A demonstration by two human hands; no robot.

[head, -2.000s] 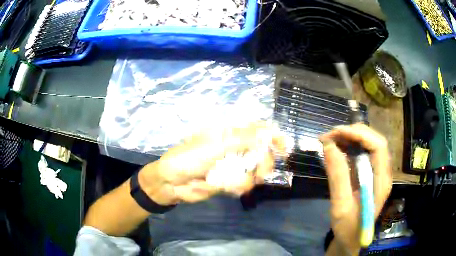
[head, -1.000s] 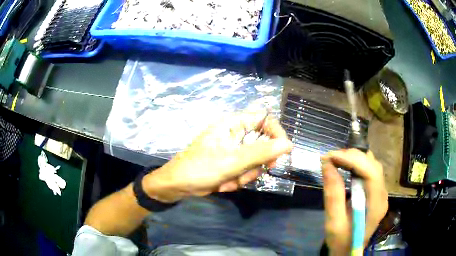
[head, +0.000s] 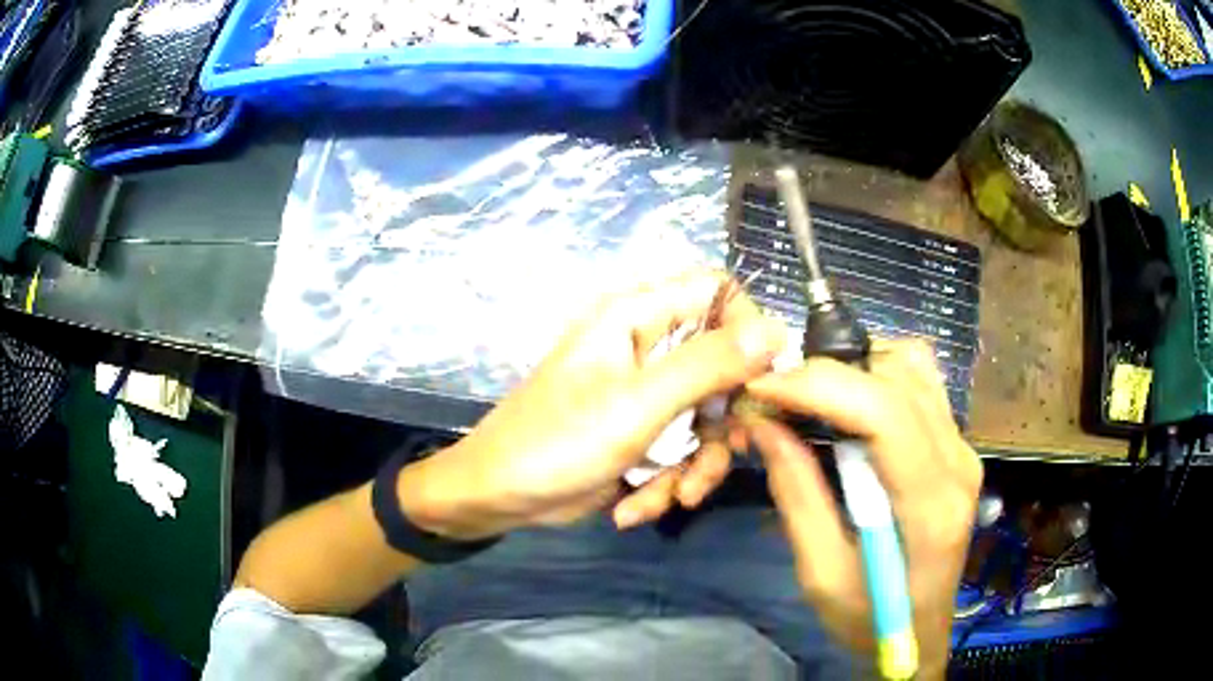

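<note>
My left hand (head: 572,412) is closed around a bunch of small white components (head: 665,446), with thin reddish leads sticking up by the thumb. My right hand (head: 878,466) holds the soldering iron (head: 871,532), silver tip pointing up and away. Its thumb and index fingertips meet my left fingertips; what lies between them is hidden. Black PCB strips (head: 865,273) lie side by side on the brown board (head: 1031,319), just beyond my hands, which cover their near left part. The clear plastic bag (head: 466,266) lies left of the strips.
A blue parts tray (head: 439,77) heaped with white pieces stands behind the bag. A big black box (head: 851,80) stands behind the strips. A yellowish can (head: 1022,180), a yellow sponge (head: 1128,390) and a teal station (head: 1191,333) are at right. A strip tray (head: 160,146) is back left.
My right hand has moved left with the iron and now meets my left hand. More of the strips shows at the right. The bench view has shifted slightly.
</note>
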